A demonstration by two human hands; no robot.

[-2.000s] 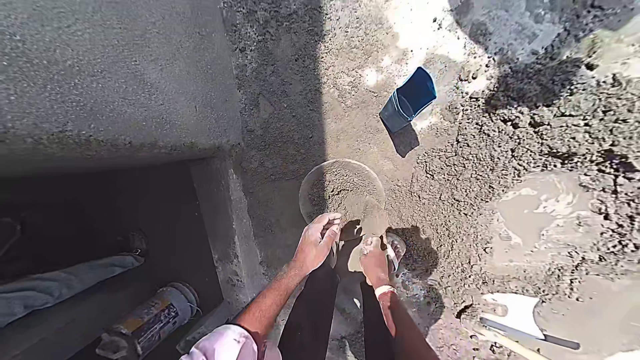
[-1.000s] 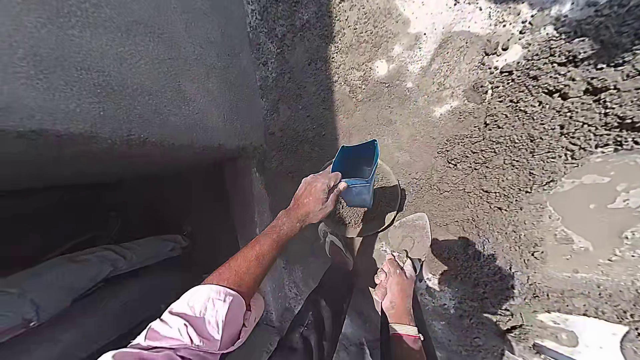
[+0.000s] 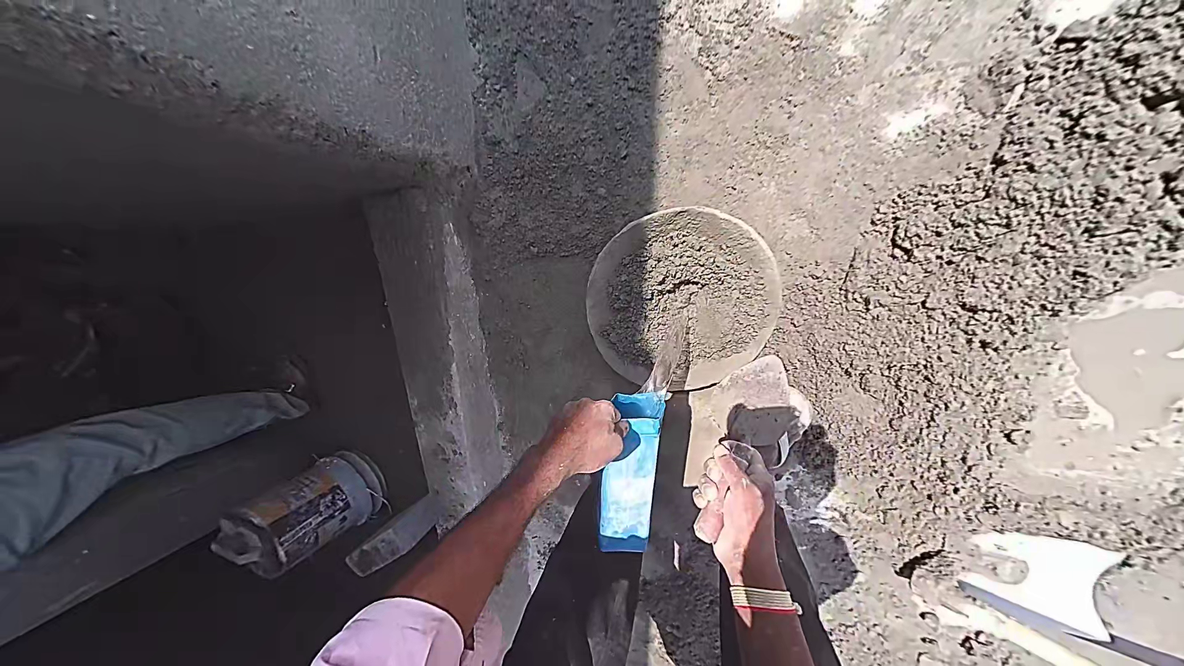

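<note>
My left hand [image 3: 592,437] grips the rim of a blue plastic container [image 3: 629,490], which is tipped so that water [image 3: 668,356] runs from its mouth. The water falls into a round pan [image 3: 775,305] of grey, crumbly mortar mix [image 3: 689,268] on the ground just ahead. My right hand [image 3: 735,499] is closed around the handle of a trowel; its flat, mortar-smeared blade [image 3: 708,425] lies beside the pan's near edge. The fingers hide most of the handle.
Wet mortar [image 3: 980,240] spreads over the ground at the right, near a shovel [image 3: 1054,573]. At the left stands a concrete ledge [image 3: 425,324] beside a dark recess with a dirty bucket [image 3: 305,513] and a grey cloth-like bundle [image 3: 139,453].
The blue container, standing on the ground beyond the pan two seconds ago, was held over the pan one second ago. My left hand now has it nearer my body, with water pouring out.
</note>
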